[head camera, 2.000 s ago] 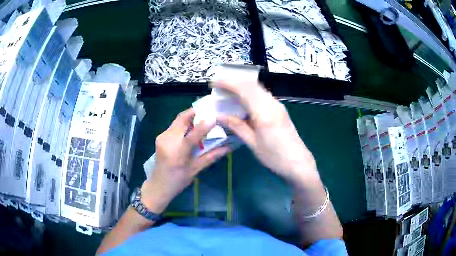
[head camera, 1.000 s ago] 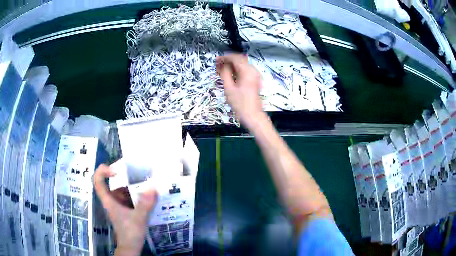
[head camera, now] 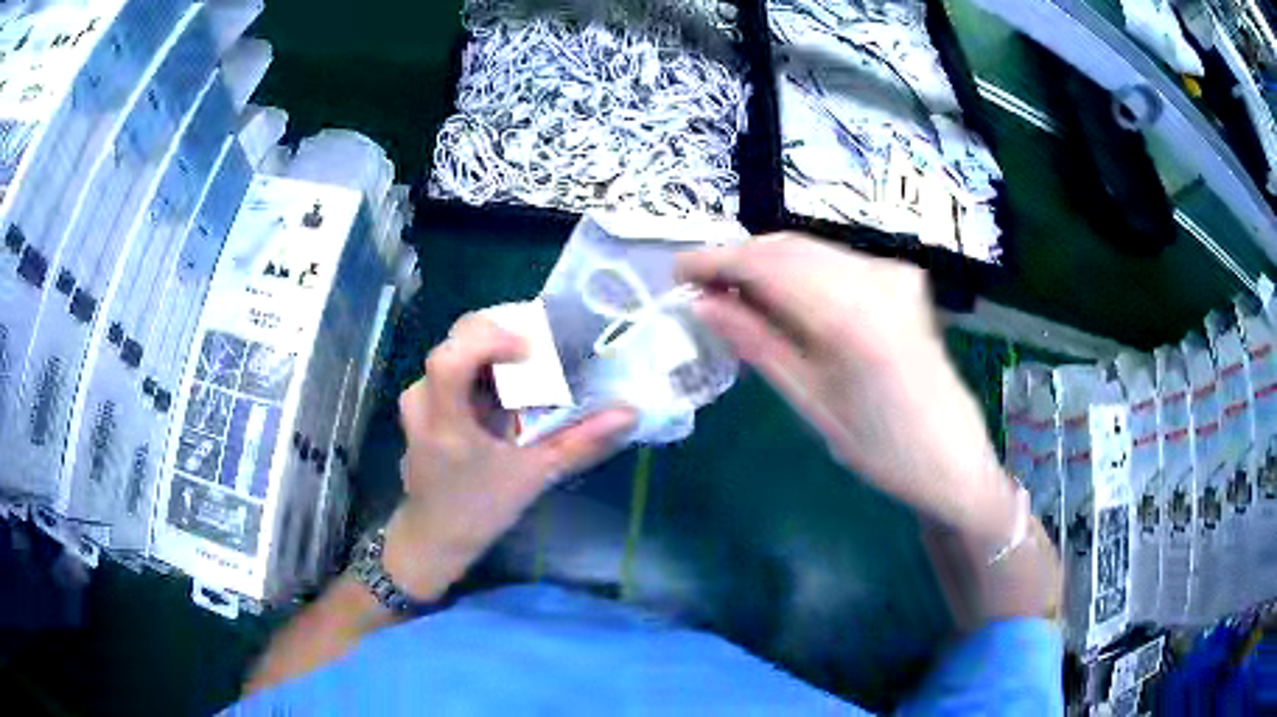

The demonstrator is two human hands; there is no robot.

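My left hand (head camera: 469,420) is closed around a white retail carton (head camera: 571,301) held up in front of me, its open mouth and raised flaps facing the camera. My right hand (head camera: 826,350) is at the carton's right side, with a looped white cable (head camera: 616,311) between its fingertips. The loops lie over the carton mouth, against the raised flap. The right fingers are slightly blurred. A pale smooth shape shows at the mouth; I cannot tell exactly what it is. The carton's lower part is hidden from view.
Ahead stand two black trays, one heaped with looped cables (head camera: 588,112), the other with flat white packets (head camera: 875,140). Upright carton rows stand at left (head camera: 252,378) and right (head camera: 1113,490). A grey ring (head camera: 1134,105) and a dark elongated object (head camera: 1099,147) lie at upper right.
My right hand has come back from the trays to the carton with a looped cable. My left hand has brought the carton from the left to the middle and tilted it.
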